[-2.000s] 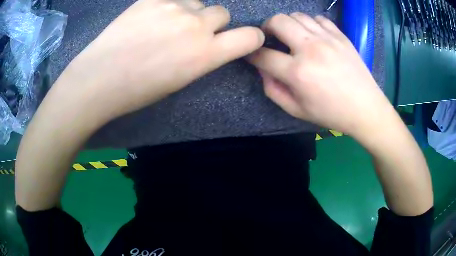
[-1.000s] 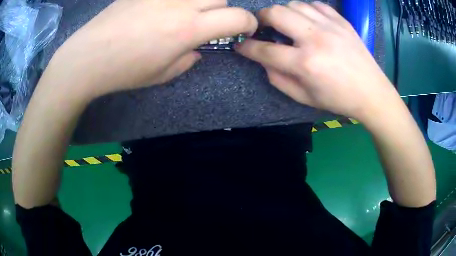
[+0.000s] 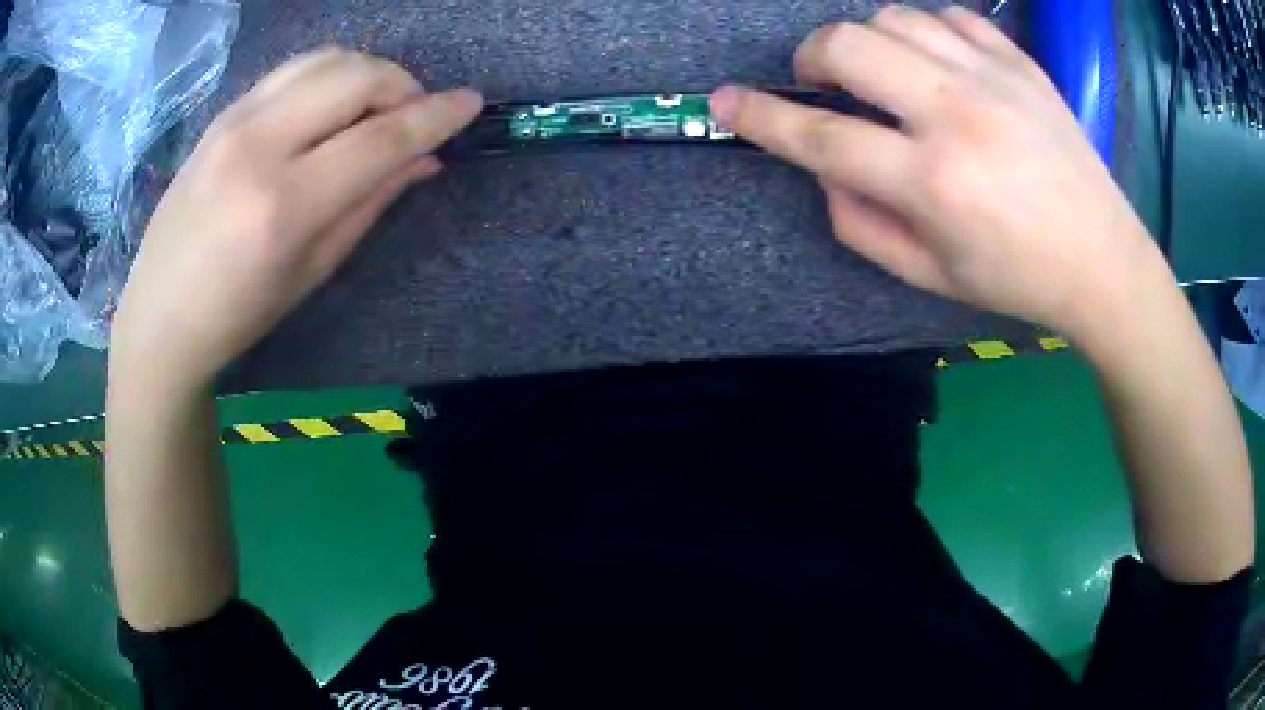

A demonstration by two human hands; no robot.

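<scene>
A long black handle housing [image 3: 766, 136] lies crosswise over the dark grey foam mat near the top of the view, open side up. A green circuit board [image 3: 611, 119] with pale and silver components shows inside it. My left hand [image 3: 285, 187] holds the housing's left end between thumb and fingers. My right hand [image 3: 943, 153] holds the right end, with a fingertip at the board's right part. Both ends of the housing are partly hidden by my fingers.
The foam mat [image 3: 611, 264] lies under my hands. A clear crumpled plastic bag [image 3: 153, 83] with dark contents is at left. The blue screwdriver barrel [image 3: 1079, 70] is at upper right, beside a black cord [image 3: 1172, 167]. Black handles [image 3: 1228, 63] lie in a row at far upper right.
My left hand has moved left and my hands are further apart. The circuit board, hidden at first and then partly seen, now shows between them. The whole scene has shifted somewhat to the right.
</scene>
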